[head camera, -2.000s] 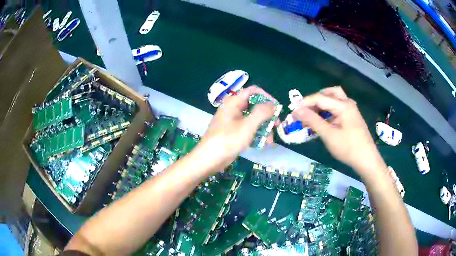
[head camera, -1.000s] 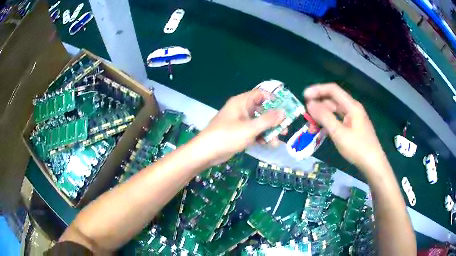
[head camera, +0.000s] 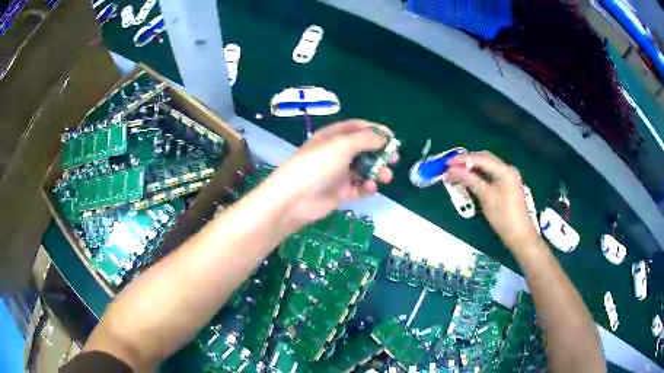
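My left hand (head camera: 335,167) holds a board strip (head camera: 376,159) in its curled fingers, its edge showing at the fingertips over the pale rail. My right hand (head camera: 491,186) has its fingertips pinched at the right end of a white-and-blue housing half (head camera: 435,167) over the green belt; whether a wire or the shell itself is gripped is hard to tell. A white back shell (head camera: 459,199) lies just below that housing, beside my right fingers. The two hands are apart.
An open carton (head camera: 236,149) of board strips stands at left by a pale post (head camera: 198,58). Loose boards (head camera: 327,291) lie heaped in front. More housings (head camera: 306,101) lie on the belt (head camera: 393,87). Beyond are a blue basket (head camera: 466,16) and dark red wires (head camera: 575,65).
The left hand has moved left and turned, so the boards show edge-on. The right fingers have moved down to the housing. Belt pieces at left have shifted right in view.
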